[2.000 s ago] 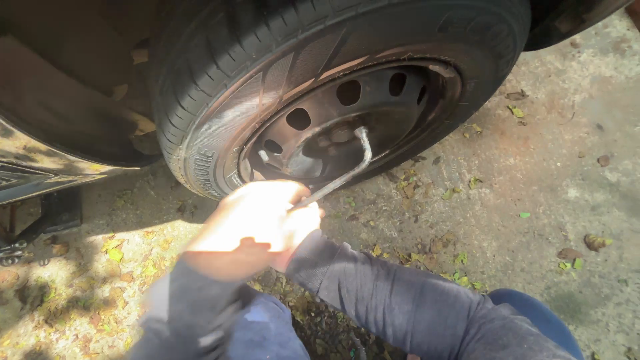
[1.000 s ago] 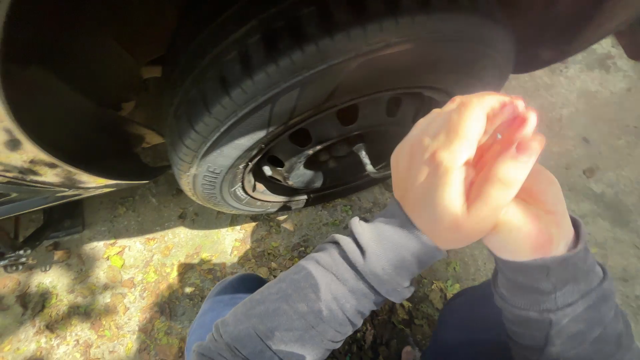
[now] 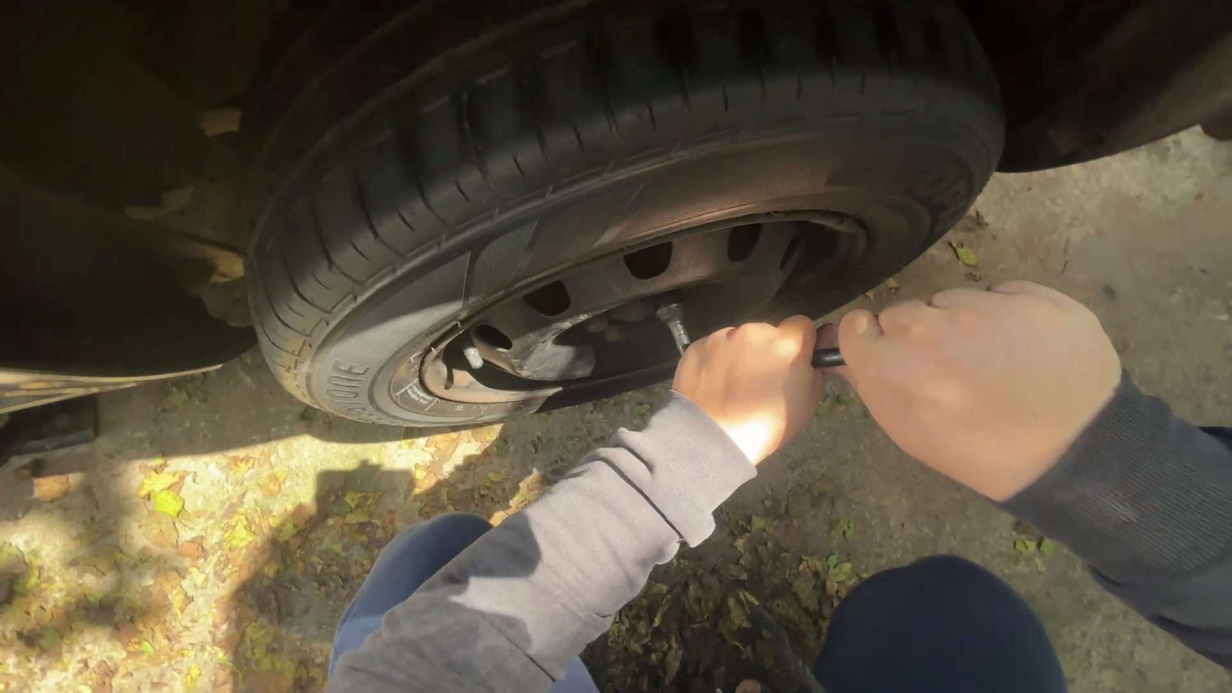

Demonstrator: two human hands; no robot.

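Note:
A lug wrench has its socket end at the hub of a car's steel wheel, and its handle runs off to the right. Near the wrench's bend, my left hand is closed around it. My right hand grips the far part of the handle; a short dark piece shows between the two hands. The black rubber tire stands upright around the wheel. My fingers and the tire's lower edge hide part of the rim, and the socket's seat on a nut is hard to make out.
The dark wheel arch of the car surrounds the tire, with dry leaves caught inside at the left. Concrete ground with scattered fallen leaves lies below. My knees are at the bottom. A dark object rests at the far left.
A second ago my hands were together, raised in front of the wheel's right side; now they are apart along the wrench handle. The view has moved closer to the tire.

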